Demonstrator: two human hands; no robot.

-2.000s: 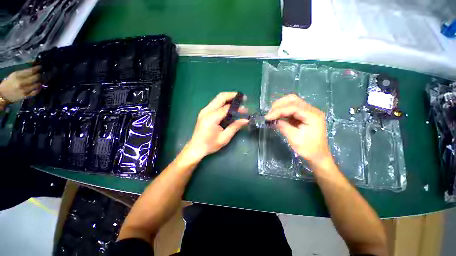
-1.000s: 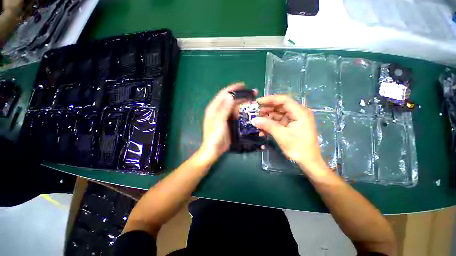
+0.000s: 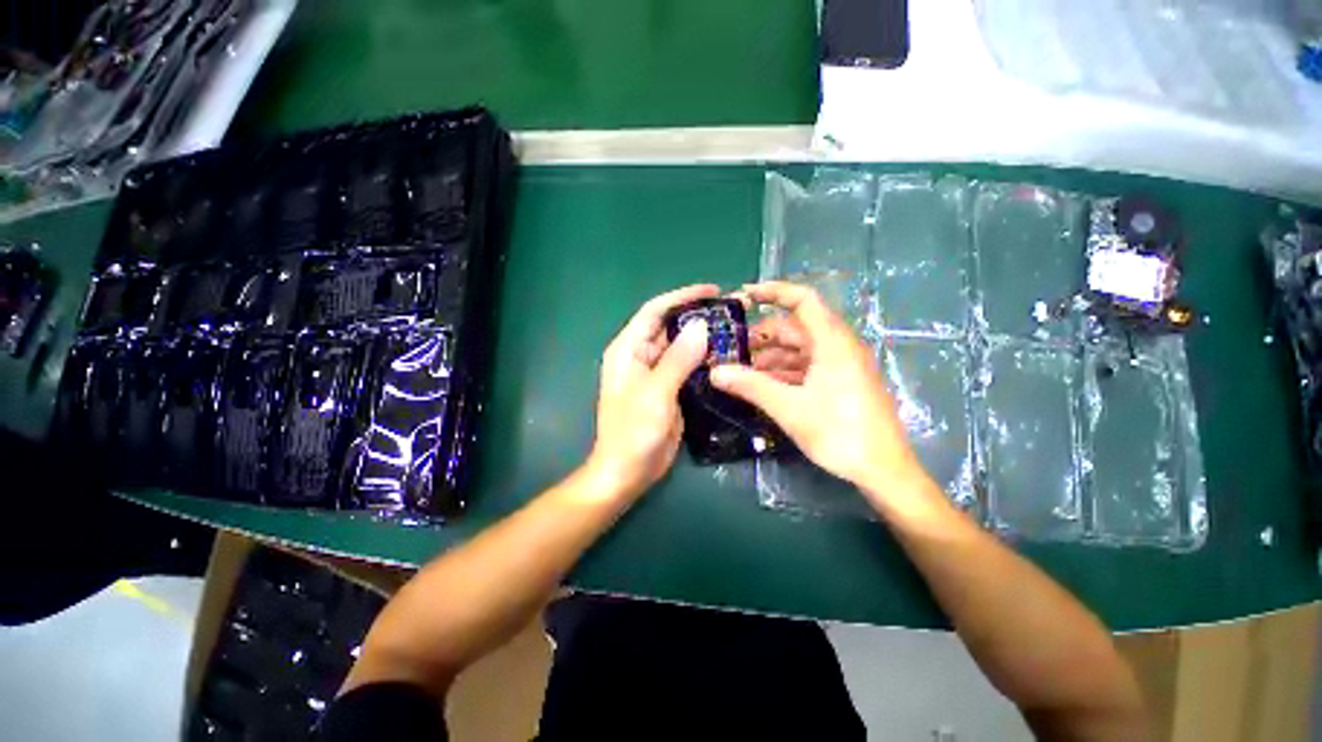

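Note:
A black phone housing (image 3: 721,429) is held upright between my hands over the green mat. A circuit board (image 3: 721,341) with a bluish, shiny face lies in its upper part. My left hand (image 3: 639,384) grips the housing's left side, its thumb on the board. My right hand (image 3: 826,380) has its thumb and fingers at the housing's right edge and the board. My fingers hide part of both. The clear blister tray (image 3: 928,336) lies at the right, with one board (image 3: 1129,268) with a black disc and a gold dot in its upper right pocket.
Stacked black blister trays (image 3: 461,312) stand at the left. A cardboard carton (image 3: 213,602) with black trays is below the bench edge. A smartphone (image 3: 866,29) lies on the white surface (image 3: 928,116) beyond the pale strip. Dark parts (image 3: 1293,334) lie at the far right, bagged parts (image 3: 131,87) at the upper left.
The board, earlier in my right fingers beside the tilted housing, now lies in the housing. My left thumb has moved onto it. The other person's hand at the left is gone.

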